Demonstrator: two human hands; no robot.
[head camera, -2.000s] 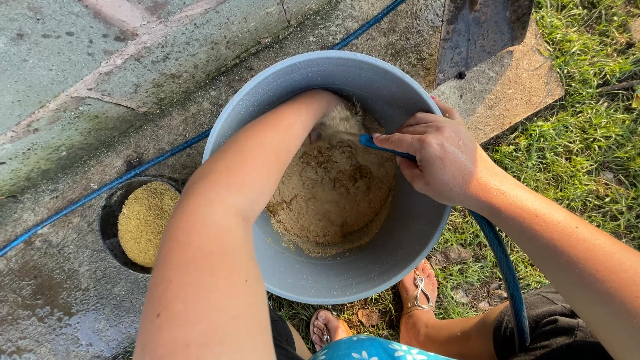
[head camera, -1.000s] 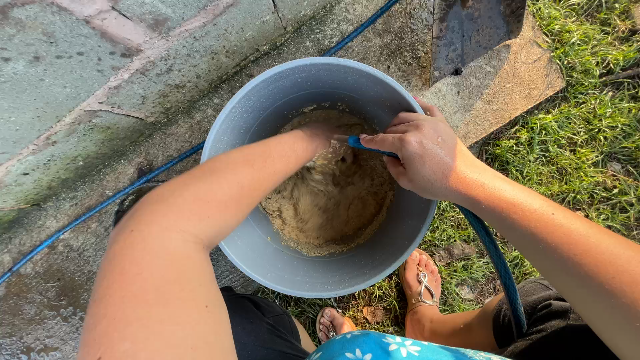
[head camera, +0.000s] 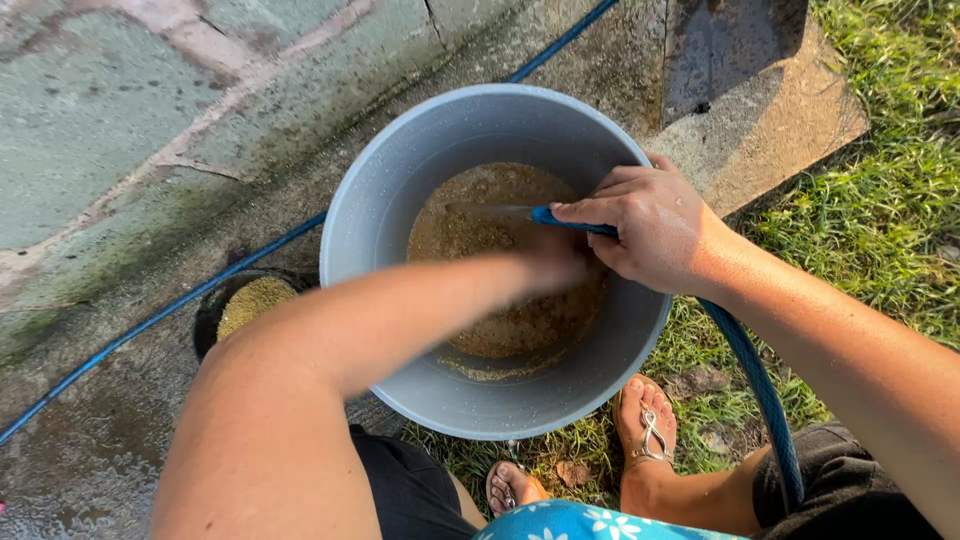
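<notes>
A grey plastic tub (head camera: 360, 225) holds wet, brown, grainy mash (head camera: 480, 225) under cloudy water. Near the tub's right rim, my right hand (head camera: 649, 225) grips the end of a blue hose (head camera: 574, 222), from which water streams leftward into the tub. My left hand (head camera: 559, 259) is down inside the tub, just below the hose end; it is blurred, and its fingers and whether they hold anything cannot be made out. A dark bowl (head camera: 206, 322) of yellowish grain (head camera: 255, 304) stands left of the tub, partly covered by my left forearm.
A mossy stone-paved ledge (head camera: 112, 112) runs along the upper left. The blue hose crosses wet concrete (head camera: 97, 465) behind the tub. A flat slab (head camera: 780, 127) lies at the upper right beside grass (head camera: 885, 217). My sandaled feet (head camera: 649, 427) are below the tub.
My left hand has moved toward the right side of the tub, beneath the hose end. The mash looks wetter and flatter. My right hand still holds the hose at the rim.
</notes>
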